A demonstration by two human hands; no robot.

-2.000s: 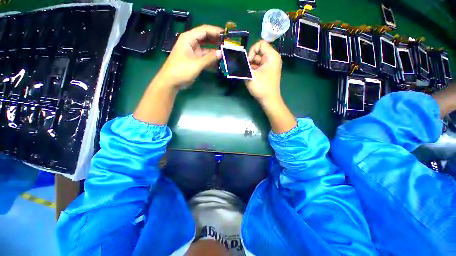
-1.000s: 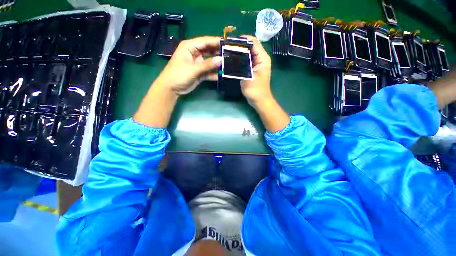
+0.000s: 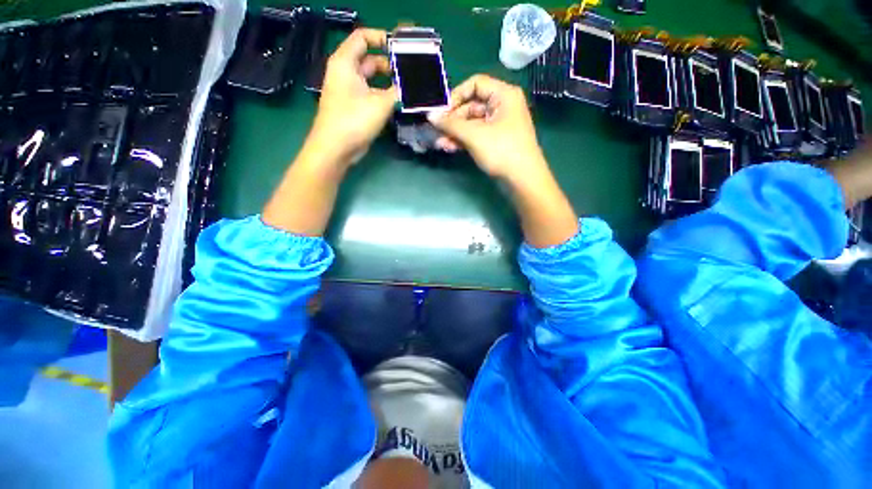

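A phone assembly (image 3: 422, 78) with a dark, white-bordered LCD screen is held up above the green bench. My left hand (image 3: 356, 95) grips its left edge with thumb and fingers. My right hand (image 3: 488, 119) pinches at the screen's lower right corner with thumb and forefinger. The dark housing shows below the screen, with a greyish blurred part near my right fingers. A small brownish bit shows at the assembly's top end. The back of the assembly is hidden.
A black blister tray (image 3: 86, 162) with a white liner lies at left. Empty housings (image 3: 260, 53) lie beside it. A translucent cup (image 3: 527, 36) stands near rows of screen-fitted assemblies (image 3: 652, 81) at right. Another person's blue sleeve (image 3: 755, 224) reaches in from the right.
The assembly has moved up and slightly left. The orange tail seen above it earlier no longer stands out. My right hand has shifted from its right side to the lower right corner.
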